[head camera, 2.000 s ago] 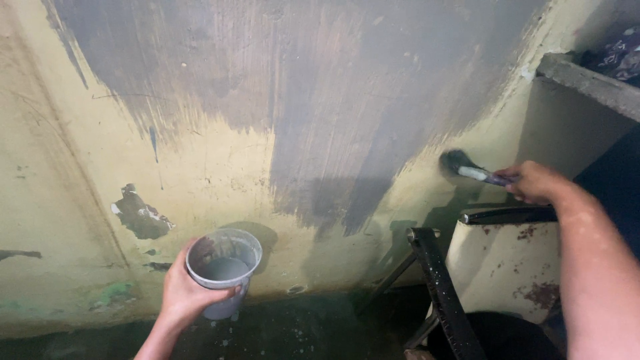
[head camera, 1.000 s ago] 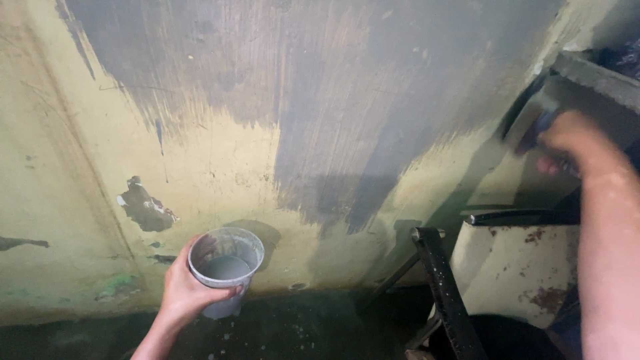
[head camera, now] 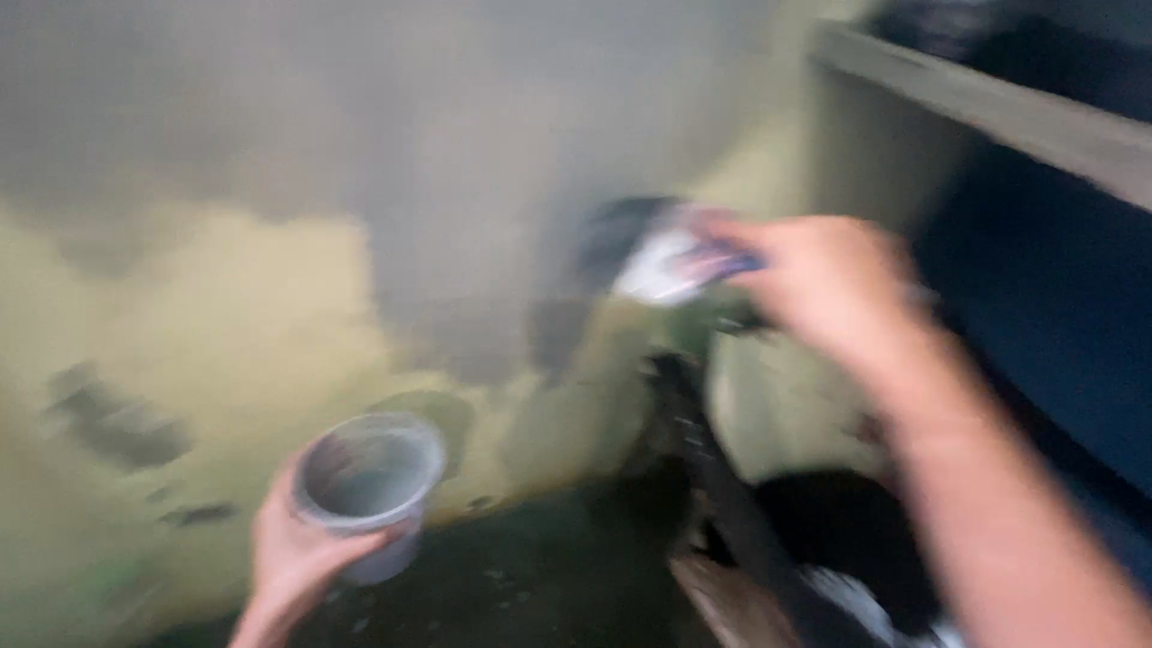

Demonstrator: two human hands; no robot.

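Observation:
My left hand (head camera: 301,544) grips a translucent plastic cup (head camera: 382,553) from its left side; grey liquid paint shows inside, low in the view. At centre right, my right hand (head camera: 810,279) is closed on the handle of a paintbrush (head camera: 666,265), which is blurred by motion. The brush head is over the wall, near the right edge of the grey painted area; whether it touches the wall I cannot tell. The wall (head camera: 270,306) is pale yellow below and left, with uneven grey paint (head camera: 450,180) across its upper part.
Below my right hand stand a dark bar or frame (head camera: 702,441) and a pale, rust-marked panel (head camera: 765,405). A grey ledge (head camera: 972,90) runs across the upper right, with a dark blue surface (head camera: 1044,306) under it. The dark floor (head camera: 558,558) meets the wall's bottom edge.
My right hand with the brush went from the wall to the right-hand corner below the ledge, and is now back left over the wall. My left hand still holds the cup. The view has shifted right.

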